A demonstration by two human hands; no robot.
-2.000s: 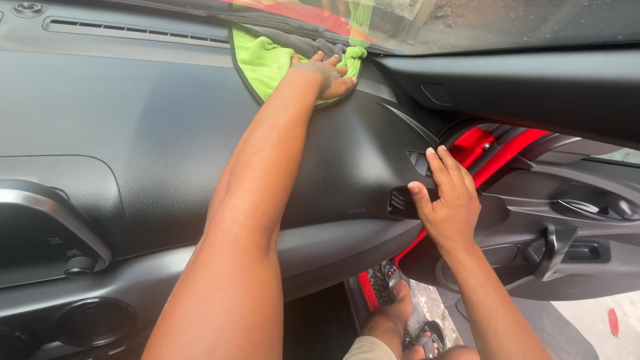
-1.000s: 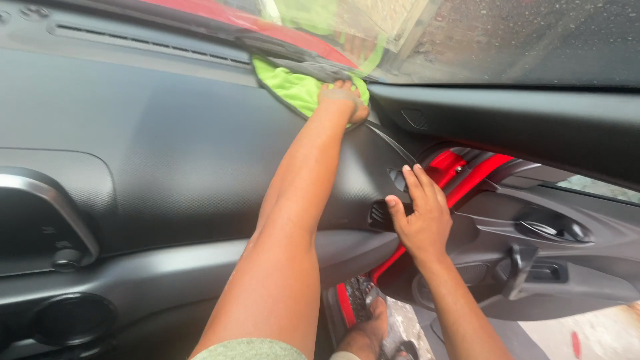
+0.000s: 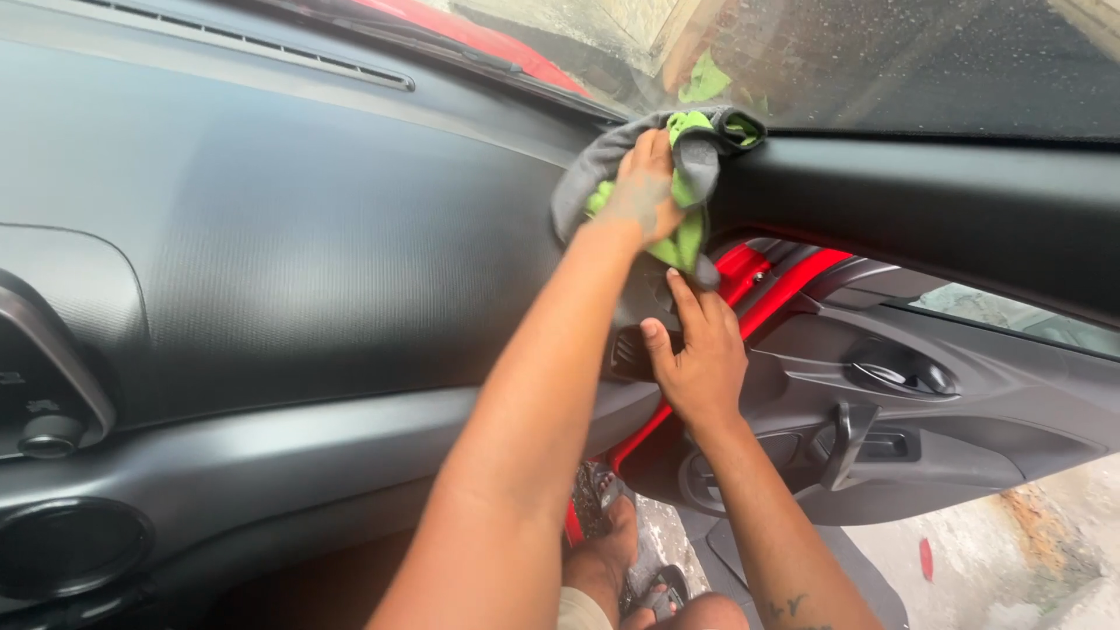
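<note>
My left hand holds a green and grey microfiber cloth in the far corner of the car's black dashboard, where the windshield meets the black pillar trim. Folds of the cloth bunch up around the fingers. Just below the cloth, my right hand rests with spread fingers on the dashboard's end, beside the side air vent. Nothing shows in its grasp. The palm side of each hand is hidden.
To the right stands the open car door with its inner handle and pull grip. A control panel with a knob and a round cup holder lie at the left. Sandaled feet show below.
My left hand has moved right along the windshield base with the cloth, into the corner by the pillar. More of the cloth's grey side shows now. My right hand stays by the vent.
</note>
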